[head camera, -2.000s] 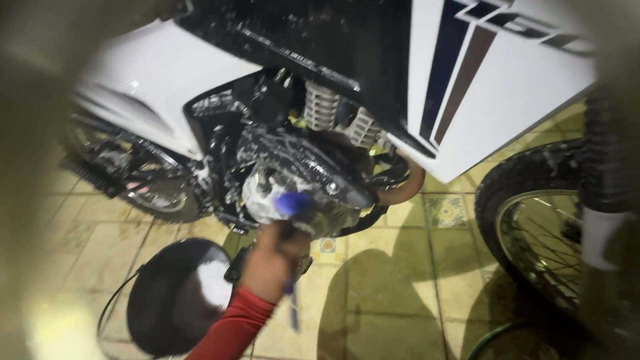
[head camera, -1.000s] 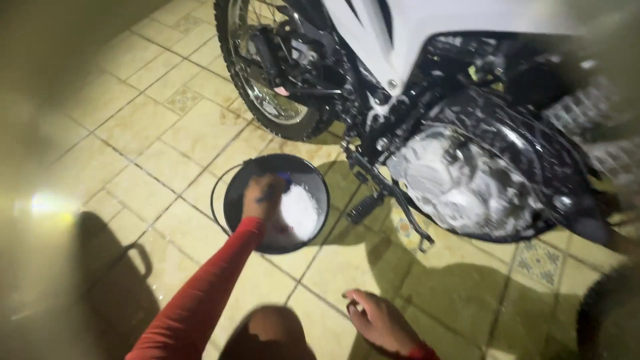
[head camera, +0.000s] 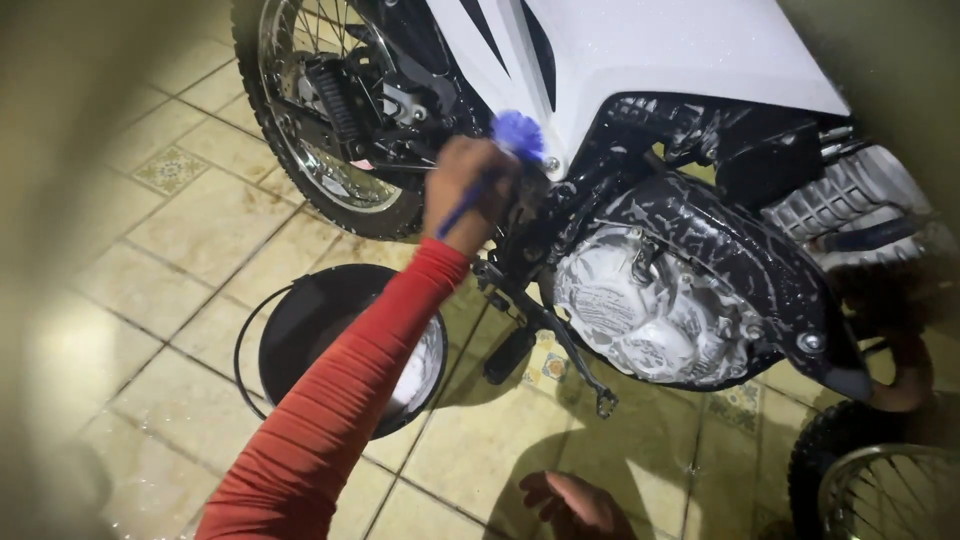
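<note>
My left hand (head camera: 469, 187), in a red sleeve, is shut on a blue-handled brush (head camera: 517, 135). Its blue bristles are against or just in front of the motorcycle's white side panel (head camera: 675, 45) and black frame; actual contact is unclear. Lower right of that hand, white foam covers the engine case (head camera: 652, 322), and foam streaks mark the black cover (head camera: 712, 217) around it. Below my left forearm is a black bucket (head camera: 300, 337) with white suds inside, partly hidden by the sleeve. My right hand (head camera: 577, 502) hangs at the bottom edge, fingers slightly curled, holding nothing visible.
The rear wheel (head camera: 375, 217) stands at upper left, the front wheel (head camera: 832, 442) at lower right. A foot lever (head camera: 577, 352) and footpeg (head camera: 510, 356) jut out between bucket and engine. Wet tiles (head camera: 202, 232) cover the floor. The exhaust pipe (head camera: 911, 375) curves at right.
My left hand has moved out of the bucket, up to the motorcycle's frame, with the brush in it. Earlier still, it was at the engine case. The view has shifted considerably.
</note>
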